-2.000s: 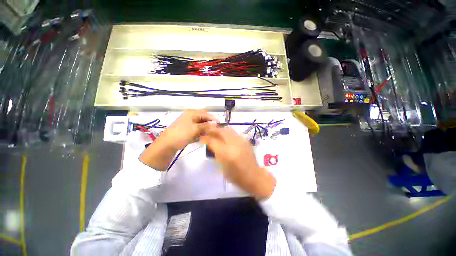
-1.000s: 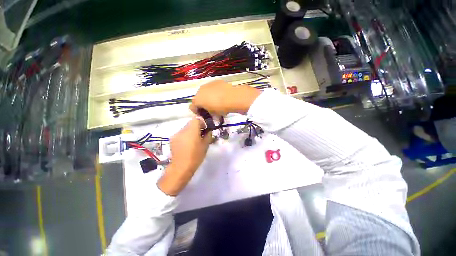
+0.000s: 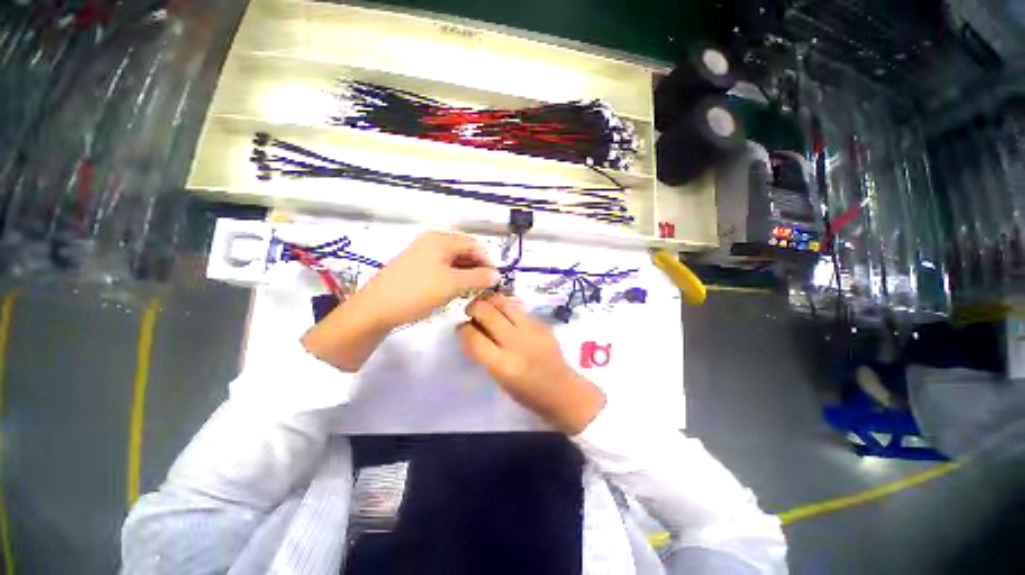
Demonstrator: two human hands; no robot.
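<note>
The wire harness [image 3: 547,271] lies across the upper part of the white board [image 3: 422,393], with short branches and small connectors at its right. My left hand [image 3: 422,281] is at its middle, fingertips closed on the harness. My right hand [image 3: 511,346] is just below and to the right, fingers bent, fingertips at the same spot. The exact grip of each is small and partly hidden by the fingers. Red wires [image 3: 327,276] and a black block [image 3: 325,307] show at the harness's left end. A small black block [image 3: 520,219] stands above the hands at the tray's front edge.
The cream parts tray [image 3: 450,208] holds black-and-red leads [image 3: 483,126] and long black leads [image 3: 438,183]. Two black rolls [image 3: 699,140] and a machine [image 3: 778,208] are at right. A red part [image 3: 596,355], yellow-handled tool [image 3: 681,277] and white fixture [image 3: 238,252] lie around the board.
My right hand has come down from above the harness to below and right of my left hand. The black tape seen between the fingers no longer shows clearly. The view has turned and shifted.
</note>
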